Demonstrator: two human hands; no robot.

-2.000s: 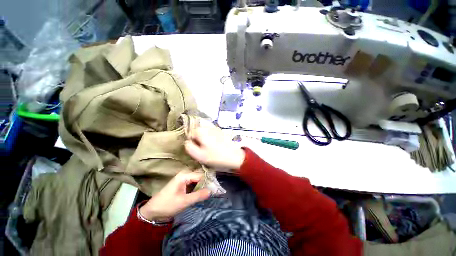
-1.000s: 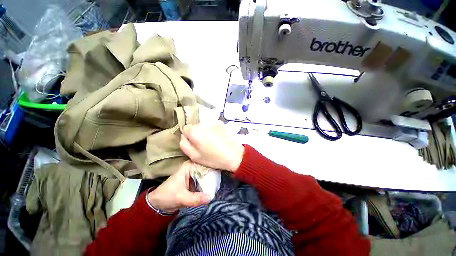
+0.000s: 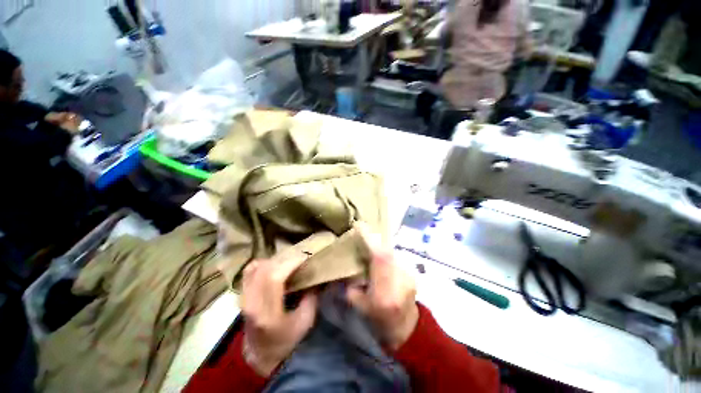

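Note:
The khaki garment (image 3: 307,192) lies heaped on the white table left of the sewing machine, its near edge held up at my lap. My left hand (image 3: 275,311) is closed on the left part of a folded khaki band. My right hand (image 3: 387,298) grips the band's right end. The band is stretched between both hands. The picture is blurred, and the fingertips behind the cloth are hidden.
The white sewing machine (image 3: 553,184) stands right, with black shears (image 3: 549,280) under its arm and a green-handled tool (image 3: 482,293) in front. Darker khaki cloth (image 3: 131,299) heaps lower left. A green-rimmed basket (image 3: 173,163) stands left. A person sits far left; another is behind.
The view has tilted up and swung left. My hands have moved apart, from pinching a small corner with white cloth to holding a khaki band by two places. The white cloth is no longer visible.

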